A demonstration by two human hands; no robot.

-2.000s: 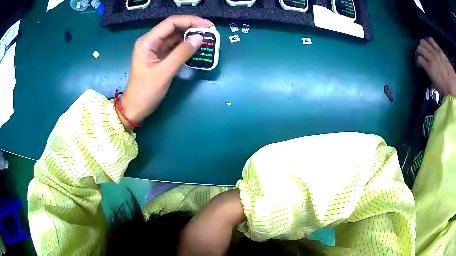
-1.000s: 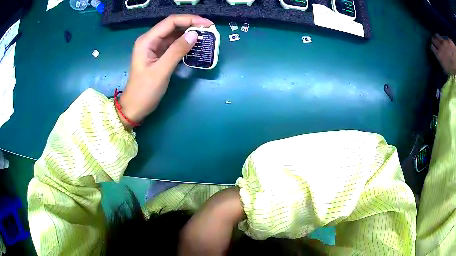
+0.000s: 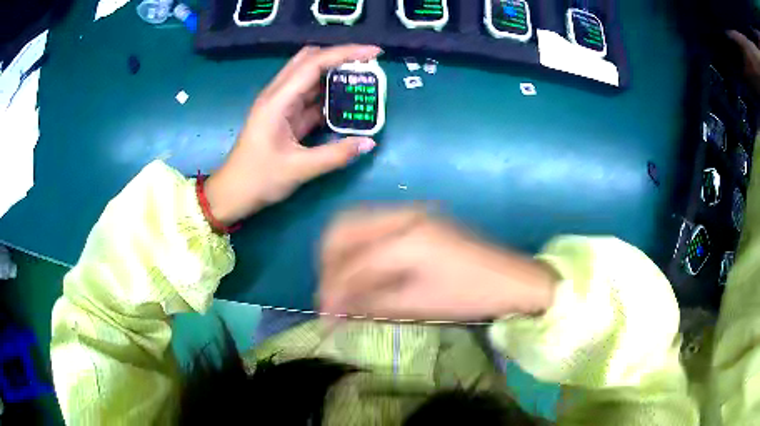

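A smartwatch unit [image 3: 356, 101] with a white rim and green lines of text on its black screen is in my left hand [image 3: 292, 137]. My left thumb is at its lower edge and my fingers are at its top edge. My right hand [image 3: 417, 265] is motion-blurred above the bench's front edge, below the watch and apart from it. Its fingers look curled, and I cannot tell if it holds anything.
A black foam tray [image 3: 375, 37] with several lit watches and a white label [image 3: 577, 58] lies at the back. Small white pieces [image 3: 413, 81] lie near it. A second tray [image 3: 696, 204] with watches is at right, beside a person's sleeve. Clear plastic and papers are at left.
My right hand has come up into view from the bottom. My left thumb has moved off the screen to the watch's lower edge. The screen now shows green lines instead of dense text.
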